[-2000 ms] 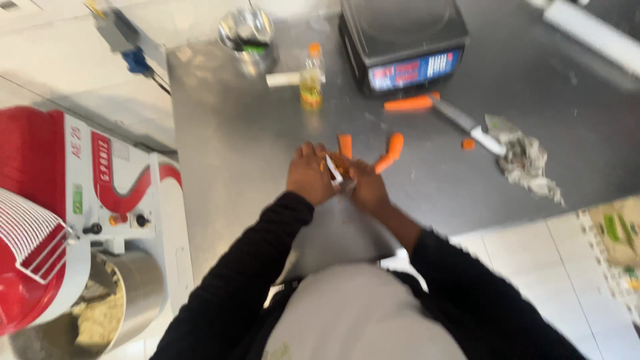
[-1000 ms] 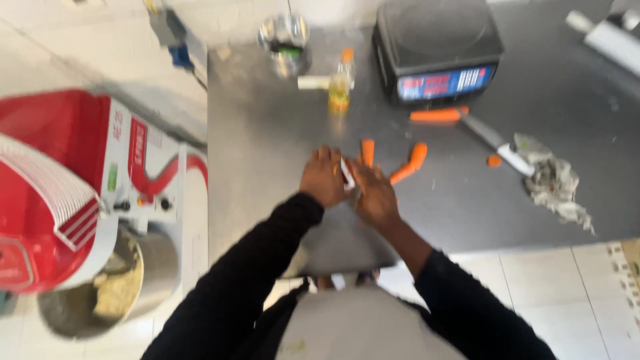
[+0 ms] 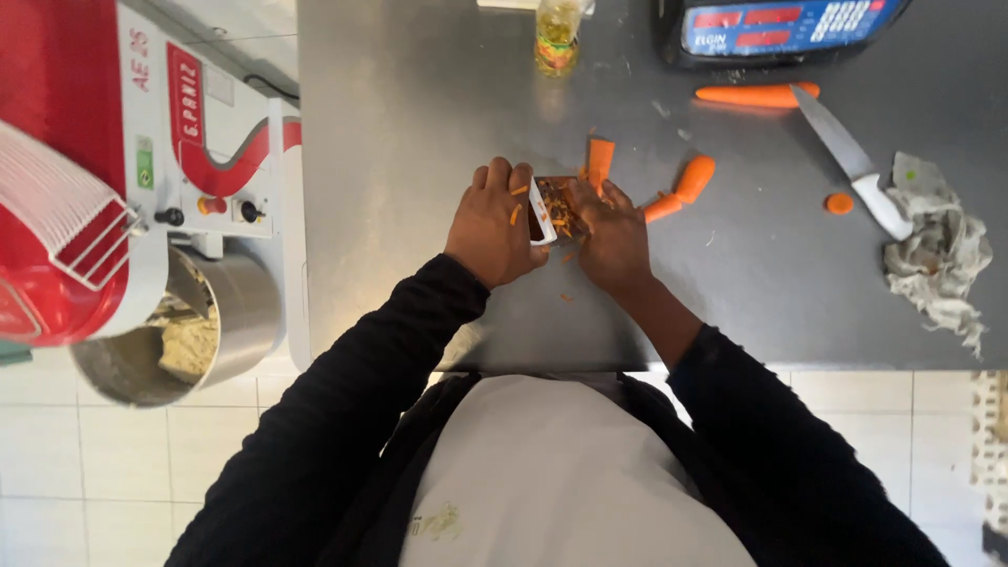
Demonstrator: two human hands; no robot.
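Note:
Low over the steel table, my left hand (image 3: 494,224) grips a small grater (image 3: 543,211) with a white rim; orange shreds cling to its fingers. My right hand (image 3: 613,236) is against the grater's metal face, where carrot shreds (image 3: 561,211) lie. Its fingers hide whatever may be beneath them. Just beyond the right hand stands a cut carrot piece (image 3: 600,161). To its right are a rounded carrot piece (image 3: 694,179) and a shorter one (image 3: 661,207), close together.
A kitchen knife (image 3: 846,146) touches a long carrot (image 3: 756,95); its handle meets a crumpled cloth (image 3: 937,244). A carrot slice (image 3: 839,204) lies nearby. Behind are a bottle (image 3: 557,39) and a scale (image 3: 787,27). At left stands a red mixer (image 3: 63,157) with a dough bowl (image 3: 244,307).
Both hands stay together at the grater throughout. The view has shifted, so the metal bowl at the back is out of frame.

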